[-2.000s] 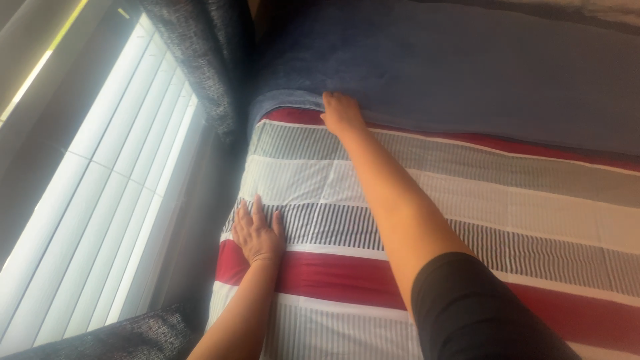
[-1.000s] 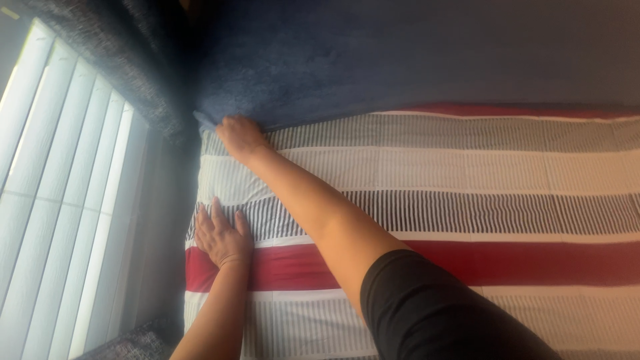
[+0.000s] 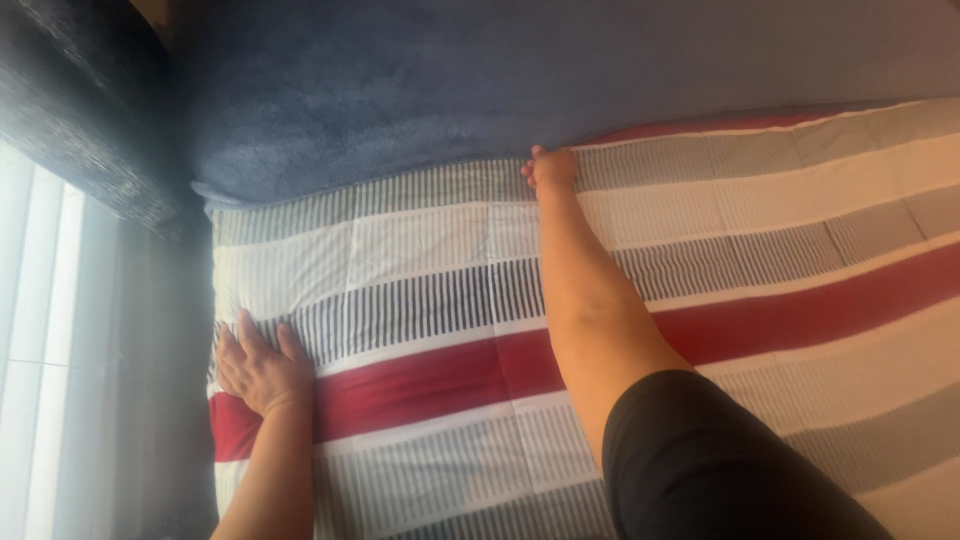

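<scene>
A striped fabric cover [image 3: 420, 390] in red, white, grey and black lies spread over the bed. My left hand [image 3: 262, 367] rests flat on it near its left edge, fingers apart, holding nothing. Farther up and to the right, my right hand [image 3: 551, 169] is at the border between the striped cover and a plush blue blanket [image 3: 360, 97], its fingers curled. Whether those fingers pinch any cloth cannot be told. The blue blanket lies beyond the stripes, and its left corner is slightly folded.
A dark patterned curtain [image 3: 90, 112] hangs at the upper left. Below it are bright window blinds [image 3: 37, 360], close to the left side of the bed.
My right hand has moved right along the blue blanket's edge, away from its left corner. My left hand stays flat on the striped cover. The blanket's edge now covers the red stripe's left part.
</scene>
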